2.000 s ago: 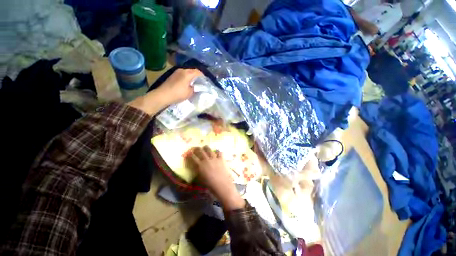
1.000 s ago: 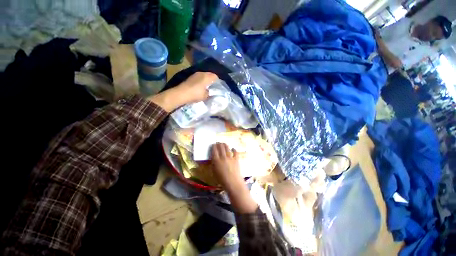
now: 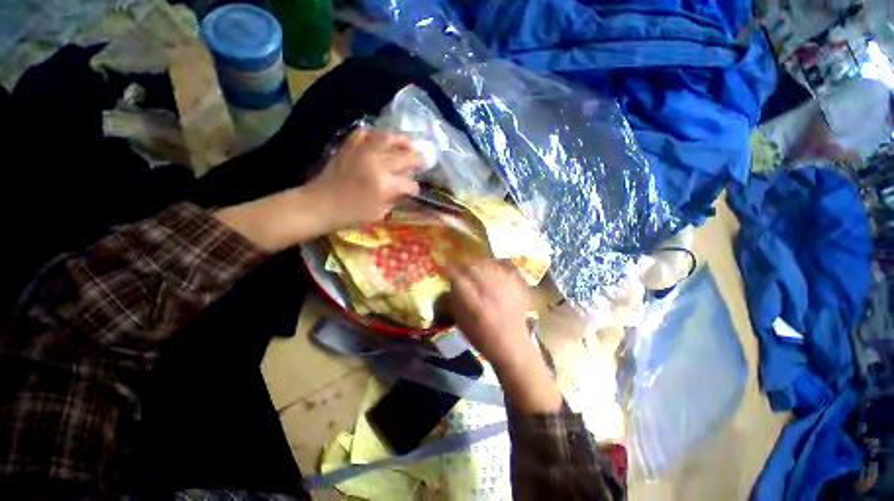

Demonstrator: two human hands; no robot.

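Note:
A red-rimmed round basket (image 3: 377,325) stands in the middle of the table. It holds yellow papers with red print (image 3: 397,262) and small clear bags (image 3: 423,127). My left hand (image 3: 368,181) is at the basket's upper left, fingers bent over the bags' near edge; whether it grips them is unclear. My right hand (image 3: 490,298) is at the basket's right side, on the edge of the yellow papers. It is blurred and its fingertips are partly hidden, so its hold cannot be told.
Black cloth (image 3: 211,362) lies at left. A blue-lidded jar (image 3: 243,49) and green can (image 3: 306,29) stand behind. Crinkled clear plastic (image 3: 573,166) and blue garments (image 3: 676,78) are right of the basket. Clear polybags (image 3: 691,377), a grey strap (image 3: 422,455) and a black item (image 3: 417,406) lie nearer.
The white paper by my right hand no longer shows. My right hand has moved right across the basket and uncovered red-printed yellow paper. My left hand has shifted down the bags. The view has shifted downward.

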